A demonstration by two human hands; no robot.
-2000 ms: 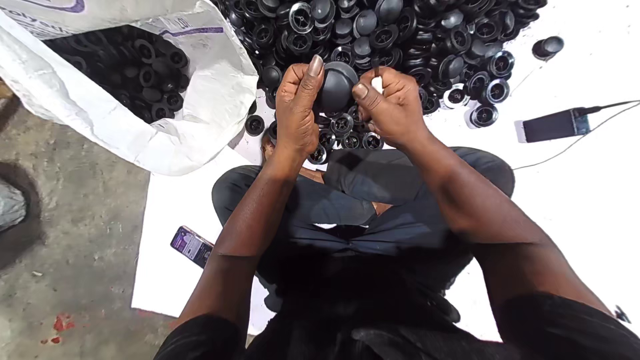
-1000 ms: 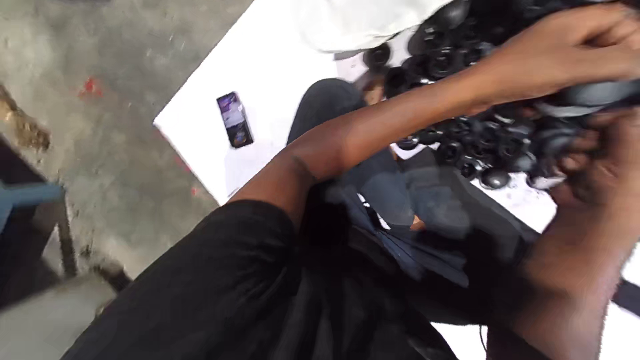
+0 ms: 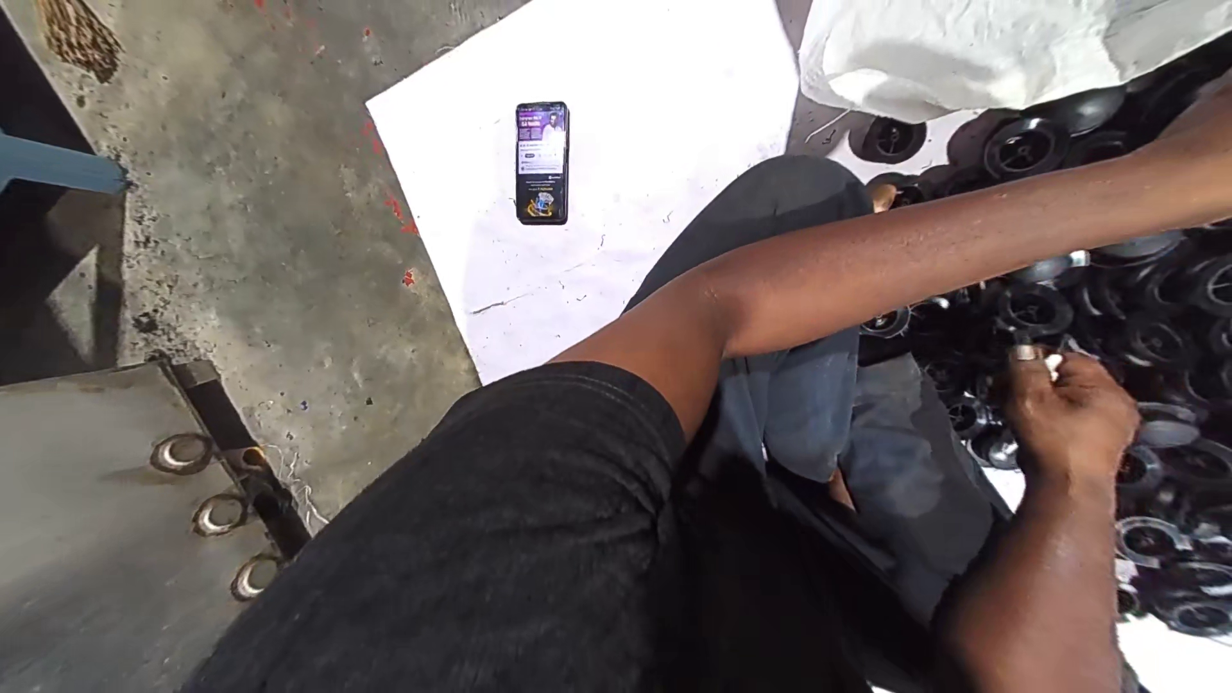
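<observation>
My left arm reaches across to the upper right over a heap of black round plastic parts (image 3: 1155, 337). My left hand (image 3: 1215, 104) is cut off by the right edge of the view and blurred, so its fingers and anything in them are hidden. Lower down, over the near side of the same heap, my right hand (image 3: 1073, 409) has its fingers curled around a small white thing (image 3: 1054, 364), of which only a bit shows. The parts are ring-shaped with spoked centres; some smooth domed ones lie among them.
A white sack (image 3: 962, 58) lies at the top right beside the heap. On the white sheet (image 3: 635, 125) rests a smartphone (image 3: 542, 164) with its screen lit. My bent legs (image 3: 799, 414) are close to the heap. Metal equipment (image 3: 96, 481) stands on the concrete floor at lower left.
The view has swung strongly toward the left. Two seconds ago both hands were together at a black domed part; now they are apart, the left one at the view's edge.
</observation>
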